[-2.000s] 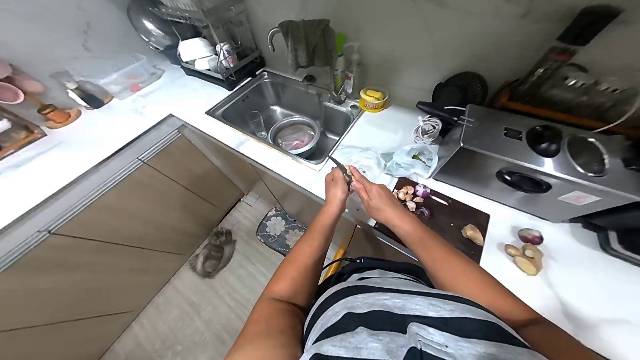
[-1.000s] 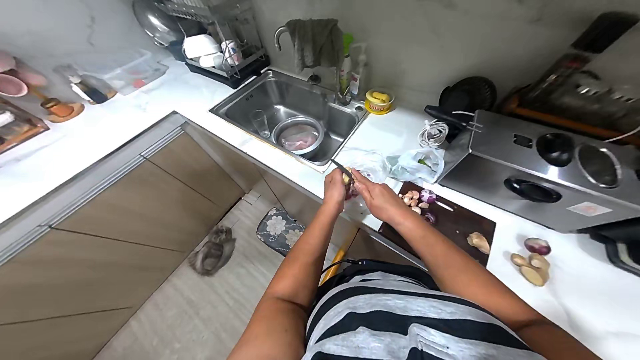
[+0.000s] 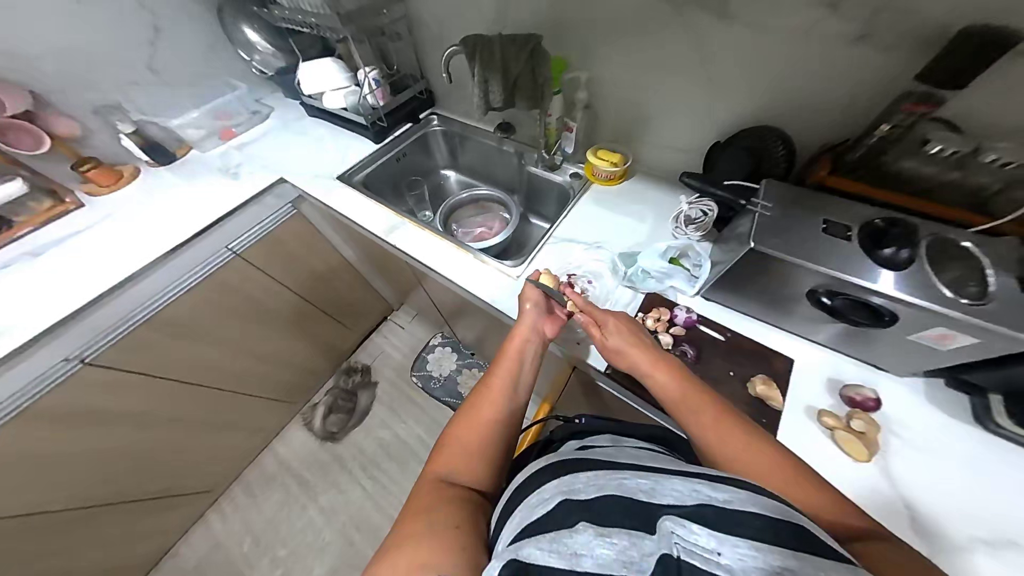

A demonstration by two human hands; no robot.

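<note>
My left hand (image 3: 542,310) holds a pale piece of ginger root (image 3: 549,278) near the counter's front edge, right of the sink. In my right hand (image 3: 612,328) is a small knife (image 3: 546,290), its dark blade lying against the piece. Just behind the hands, a clear plastic bag (image 3: 596,272) has reddish peelings on it. The dark cutting board (image 3: 732,360) to the right carries garlic cloves (image 3: 658,320), a purple onion (image 3: 685,317), another knife with a pale handle (image 3: 711,332) and a ginger piece (image 3: 766,391).
Left of my hands, the steel sink (image 3: 384,160) holds a metal bowl (image 3: 480,222) with bagged pinkish food and a glass (image 3: 418,198). A steel appliance (image 3: 832,296) stands behind the board. More ginger (image 3: 853,434) and an onion (image 3: 860,397) lie right. A grey cat (image 3: 342,402) is on the floor.
The blade pointed up and away from me in the earlier frames; now it lies across the piece in my left hand, and more of that piece shows.
</note>
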